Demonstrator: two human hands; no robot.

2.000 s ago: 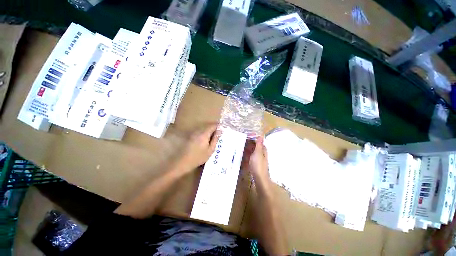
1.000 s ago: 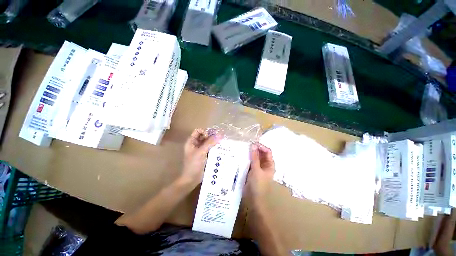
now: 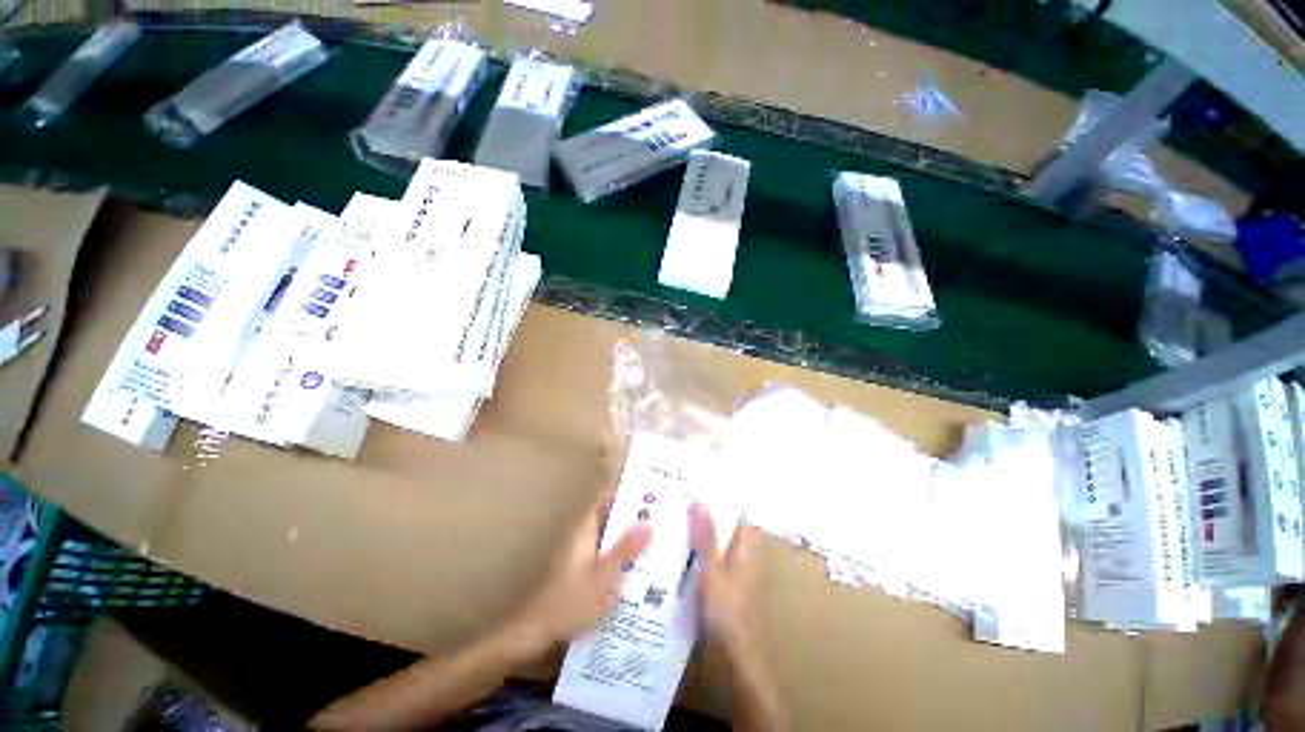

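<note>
A white retail box (image 3: 630, 644) lies at the lower centre, tilted slightly, its near end by my body. A clear plastic bag (image 3: 661, 375) spreads from its far end over the cardboard. How far the box is inside it I cannot tell. My left hand (image 3: 584, 579) grips the box's left side, thumb on the top face. My right hand (image 3: 720, 572) is at its right side, blurred. A glaring white bag stack (image 3: 844, 479) lies right of the box. Piled unbagged boxes (image 3: 437, 272) stand at the left.
Beyond the cardboard bench (image 3: 429, 501) runs a green conveyor belt (image 3: 601, 258) with scattered boxes, several in clear film. Upright boxes (image 3: 1131, 501) stand at the right beside a grey metal bar (image 3: 1231, 358). A green crate (image 3: 122, 579) is at lower left. Part of an arm shows at the right edge.
My hands have moved from the box's far end down along its sides. The bag's open end, earlier held between my fingers, is released. The view has shifted, and belt items appear further left.
</note>
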